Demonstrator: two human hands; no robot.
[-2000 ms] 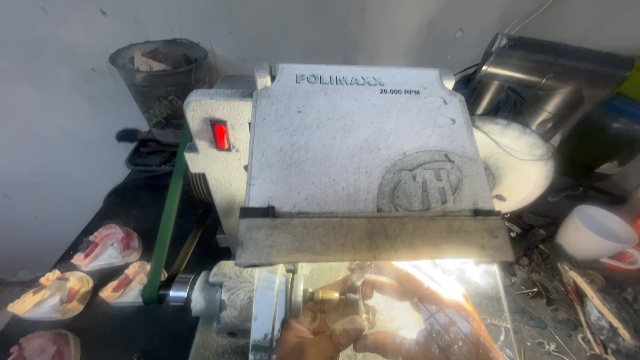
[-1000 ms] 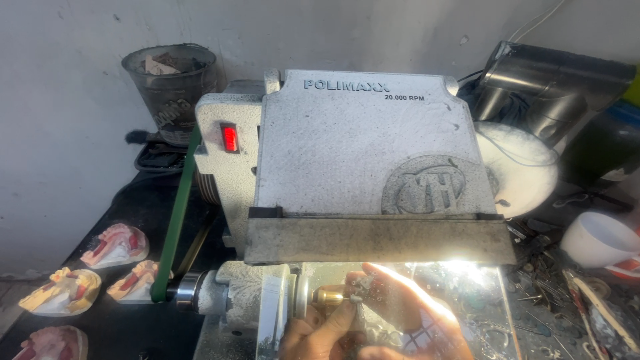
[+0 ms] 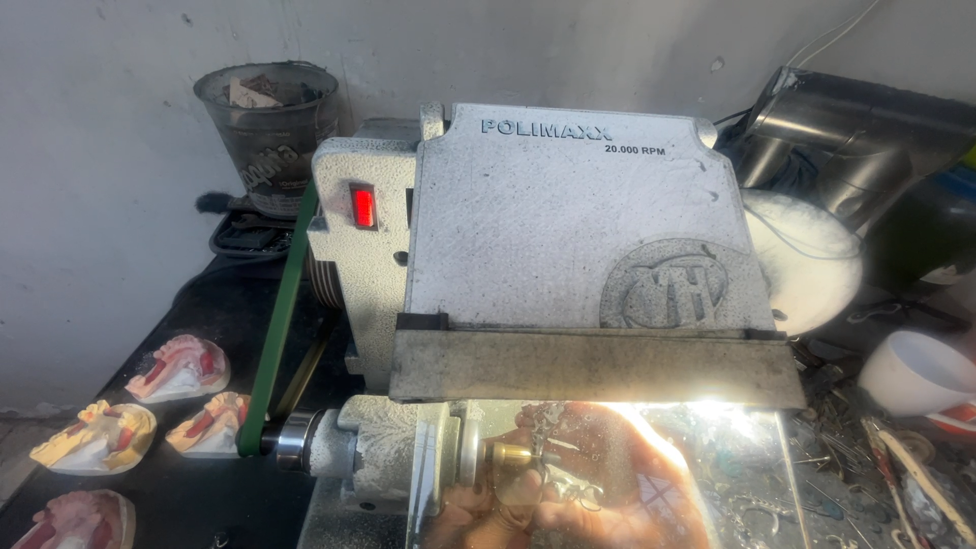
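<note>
Behind the clear shield (image 3: 732,488) of a Polimaxx bench polishing machine (image 3: 564,221), both my hands are close together at the brass chuck (image 3: 512,455) with its small tip. Fingers of my left hand (image 3: 488,507) lie just below the chuck. My right hand (image 3: 625,488) reaches in from the right, palm side showing. A small metal wire framework (image 3: 568,488) is pinched between the fingers of both hands, against the tip. Glare and reflections on the shield blur its outline. The red switch (image 3: 364,207) is lit.
Several dental plaster models (image 3: 95,438) stand on the black surface at left, beside the green drive belt (image 3: 282,320). A plastic bucket (image 3: 267,145) holds scraps behind. At right are a white cup (image 3: 919,374), a metal duct (image 3: 862,122) and scattered wire bits and tools.
Both hands have shifted and turned about the chuck, with the right palm more in view than two seconds ago. The hands stay behind the shield.
</note>
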